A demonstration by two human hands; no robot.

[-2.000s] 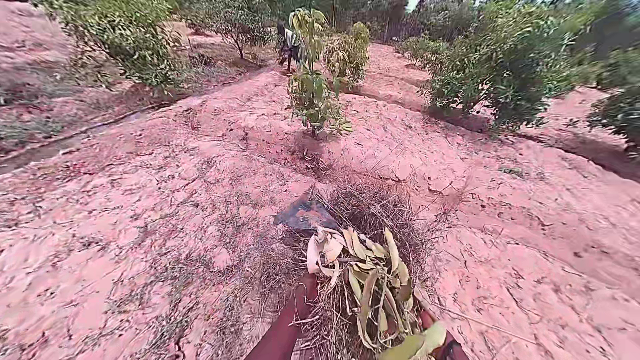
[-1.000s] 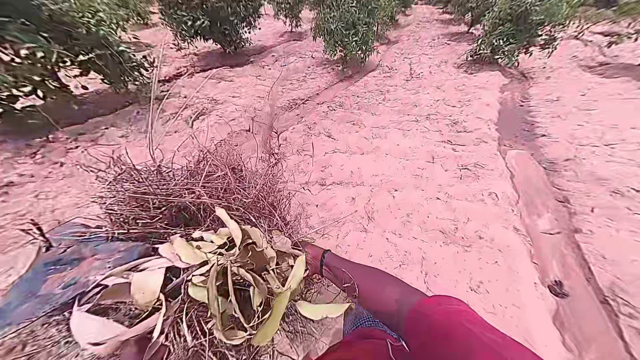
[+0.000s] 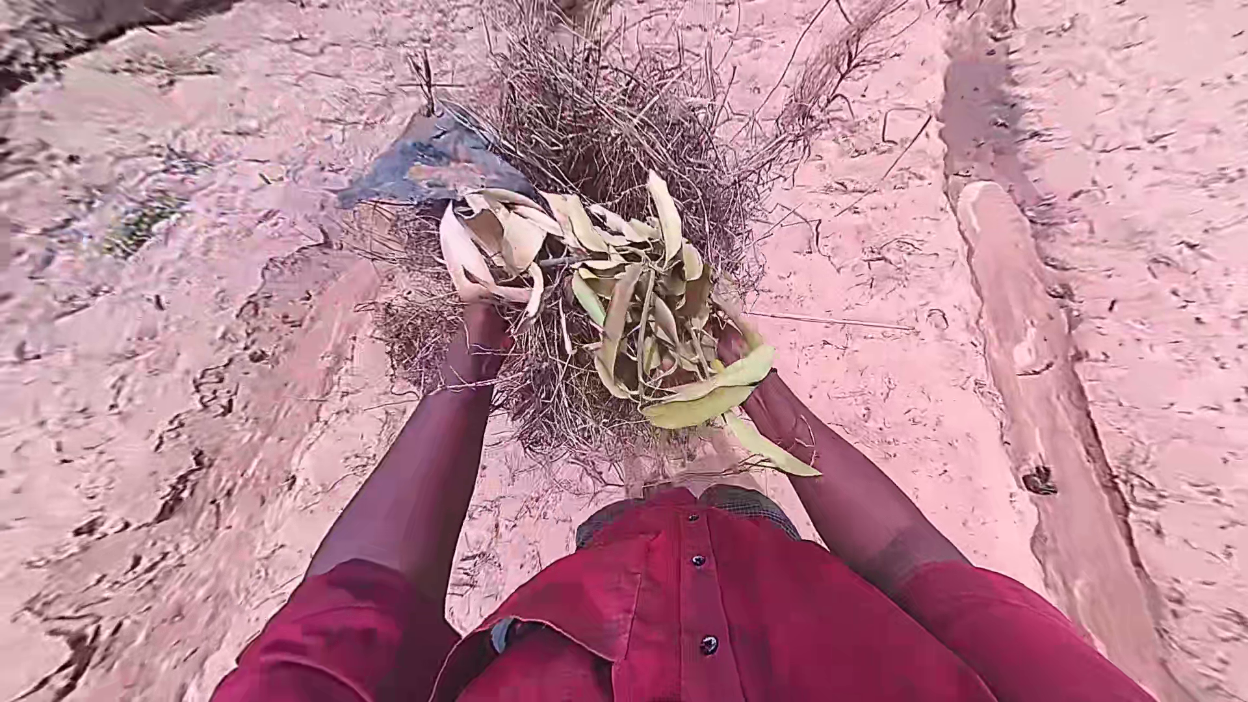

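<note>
Between my two hands I hold a bundle of dry grass and twigs [image 3: 575,400], with wilted pale-green and tan leaves [image 3: 634,312] lying on top. My left hand [image 3: 485,317] grips the bundle's left side, its fingers mostly hidden under curled leaves. On the right side, my right hand [image 3: 736,346] holds it, partly covered by leaves and stems. A dark plastic-like sheet piece [image 3: 434,161] sticks out beyond the leaves at the upper left. Thin brown twigs [image 3: 624,127] spread out at the far side of the bundle.
Dry, cracked reddish soil [image 3: 877,409] surrounds me. A narrow furrow [image 3: 985,107] runs down the right side, with a long raised strip of soil [image 3: 1024,331] in it and a small dark clump [image 3: 1040,480] on the strip. Low weeds [image 3: 141,224] grow at the left.
The view has swung and tilted down, away from the leafy trees seen earlier. Both my hands stay with the bundle, and both forearms now show.
</note>
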